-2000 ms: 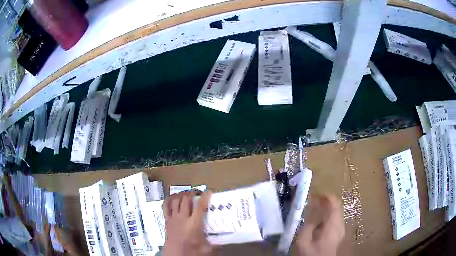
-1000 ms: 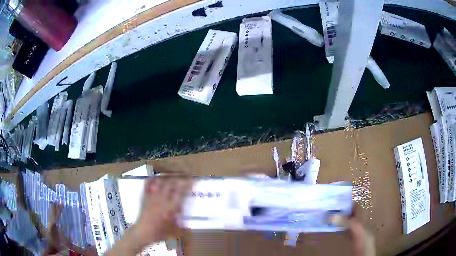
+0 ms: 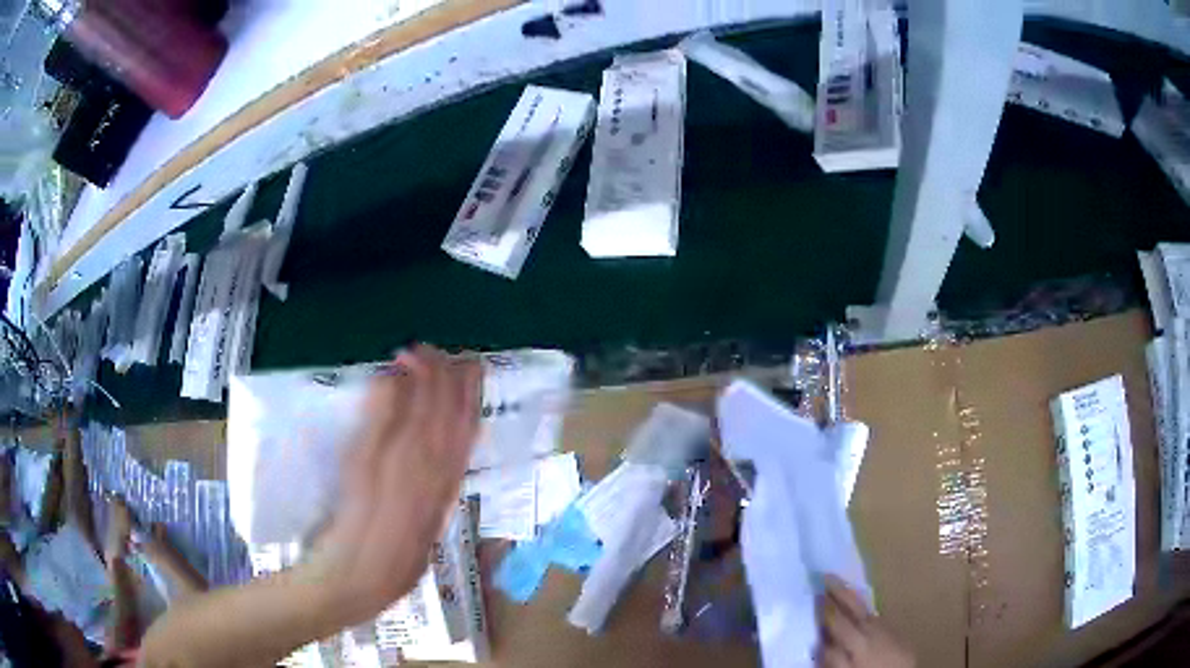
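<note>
My left hand [image 3: 418,483] is blurred and grips a white retail carton [image 3: 294,450] above the carton stack at the bench's left. My right hand [image 3: 861,633], cut off by the bottom edge, holds the lower end of a long bluish-white piece [image 3: 790,509], which looks like an inner tray. Between the hands lie a light-blue card [image 3: 546,555], a frosted bag with a slim white item [image 3: 626,522], a narrow clear accessory bag [image 3: 681,555] and printed white paper [image 3: 529,502]. A dark item beside the tray is unclear.
Behind the cardboard-covered bench [image 3: 1005,392], cartons [image 3: 636,157] and slim white devices lie on the green belt [image 3: 379,274]. A slanting white post [image 3: 946,170] rises at right. One carton [image 3: 1096,502] lies flat at right, near a stack. Other people's hands [image 3: 124,548] show at lower left.
The carton in my left hand has moved left and up. My right hand has left it and now holds the bluish-white piece. The blue card and bags between the hands have come into view.
</note>
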